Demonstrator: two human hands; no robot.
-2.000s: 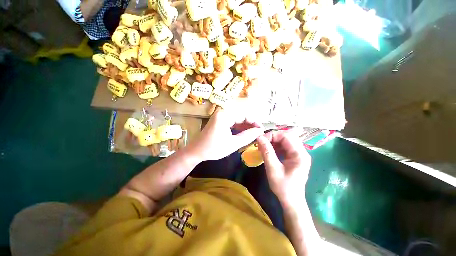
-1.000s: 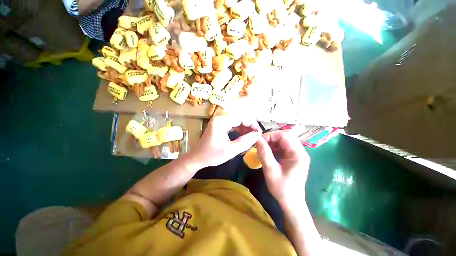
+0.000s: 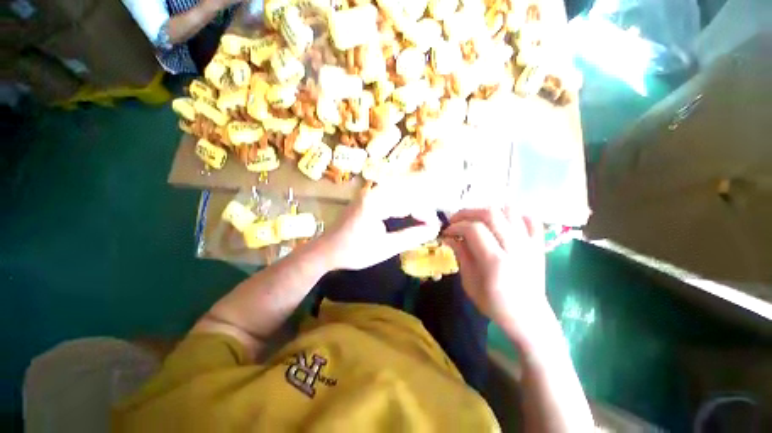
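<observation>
A yellow plush pendant (image 3: pixel 429 261) hangs just below my fingertips, over my lap. My left hand (image 3: pixel 372 230) pinches at its top with thumb and fingers. My right hand (image 3: pixel 499 258) holds a small piece of metal hardware (image 3: pixel 454 238) at the pendant's top edge. The fingers and glare hide how the hardware and the pendant join.
A heap of plush pendants (image 3: pixel 339 84) lies on the cardboard sheet (image 3: pixel 190 168). Several pendants with metal rings (image 3: pixel 269 230) lie on clear film at the lower left. Clear bags (image 3: pixel 546 173) lie at the board's right. A large carton (image 3: pixel 686 169) stands right. Another person's arm (image 3: pixel 188 21) shows upper left.
The pendant has risen and shows more fully below my fingers. My right hand has shifted slightly right and turned. The other person's arm has come further into view.
</observation>
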